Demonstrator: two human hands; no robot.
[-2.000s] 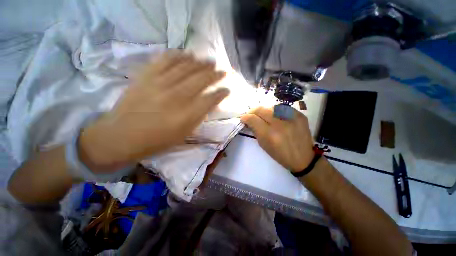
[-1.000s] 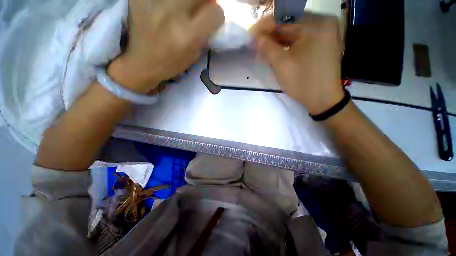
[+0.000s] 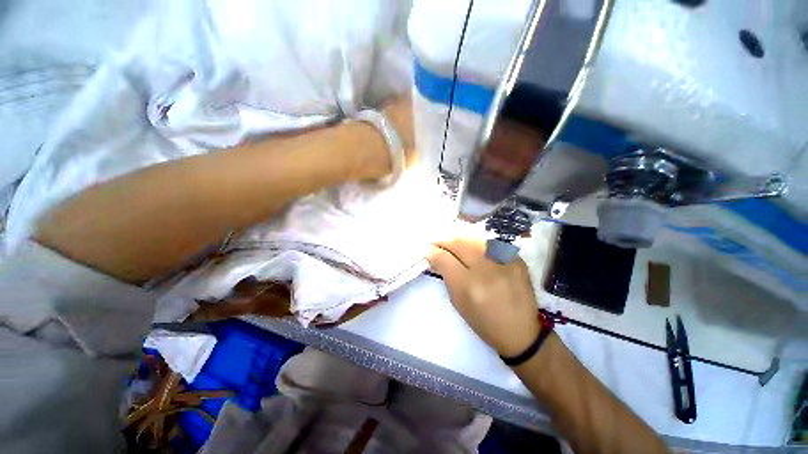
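White quilted lining (image 3: pixel 310 230) lies bunched across the machine table at left and centre, with a dark stitch line near its front edge. Brown fabric (image 3: pixel 252 300) shows under that edge. My left hand (image 3: pixel 403 133) reaches far across the lining beside the machine head; its fingers are hidden behind the head and in the lamp glare. My right hand (image 3: pixel 483 288) lies at the seam edge beside the needle area, its fingertips on the edge of the cloth. The presser foot and needle are lost in the glare. The sewing machine head (image 3: pixel 700 89) stands above.
A black glossy rectangle (image 3: pixel 592 269) and a small brown piece (image 3: pixel 657 284) lie right of my right hand. Black thread snips (image 3: pixel 680 371) lie with blades open near the front right. A ruler strip (image 3: pixel 390 364) runs along the table edge. Below, a blue bin (image 3: pixel 235 377) holds brown offcuts (image 3: pixel 159 408).
The view has shifted up to show the machine head. My hands have parted from the raised cloth; the left has moved forward across the lining and the right is down beside the needle area.
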